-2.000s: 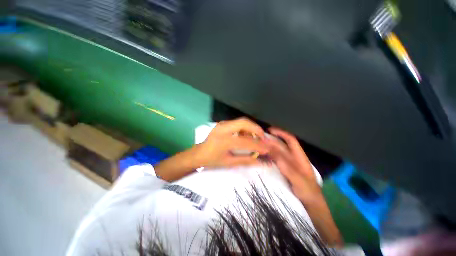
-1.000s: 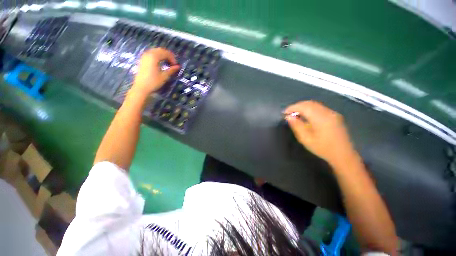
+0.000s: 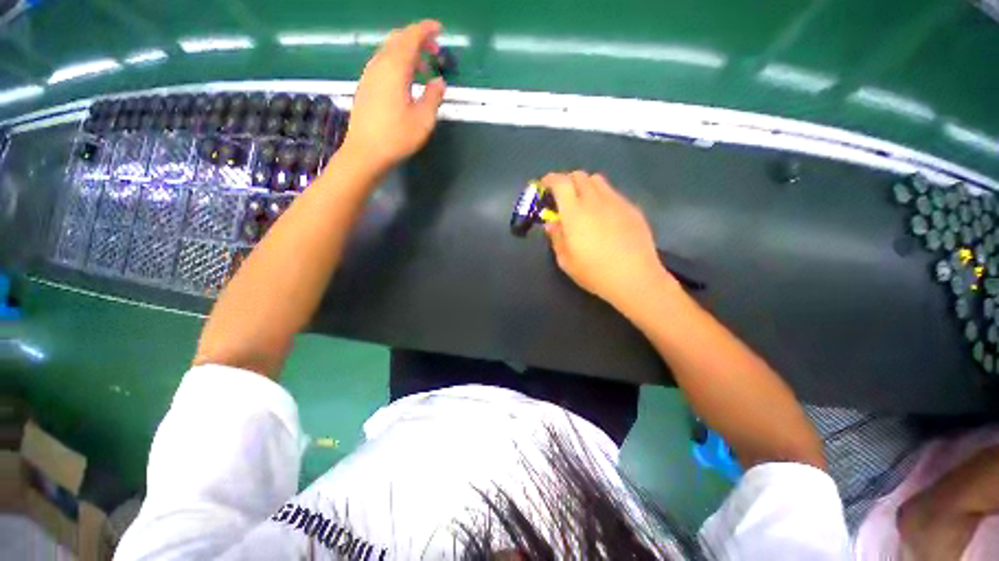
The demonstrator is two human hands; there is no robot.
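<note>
My right hand (image 3: pixel 603 232) is closed around the mallet (image 3: pixel 528 208) over the middle of the dark bench. The black head with its pale face and a bit of yellow shows left of my fingers; the dark grip end shows beyond the hand. My left hand (image 3: pixel 397 104) reaches past the bench's far rail, with its fingertips at a small dark part (image 3: pixel 443 63) over the green surface. Whether the fingers grip it cannot be told. The clear compartment tray (image 3: pixel 148 208) at left holds rows of dark parts along its far and right sides; my left forearm hides its near right corner.
Many loose dark round parts (image 3: pixel 940 225) stand on the bench at far right, some with yellow. The pale rail (image 3: pixel 570 110) runs along the far edge. A thin stick (image 3: pixel 670 138) lies by it. A person's arm (image 3: pixel 953 510) shows at lower right; cardboard boxes (image 3: pixel 49 460) at lower left.
My left hand has moved from over the tray to beyond the rail. My right hand now holds the mallet instead of a small piece. The view has turned, bringing the loose parts into sight.
</note>
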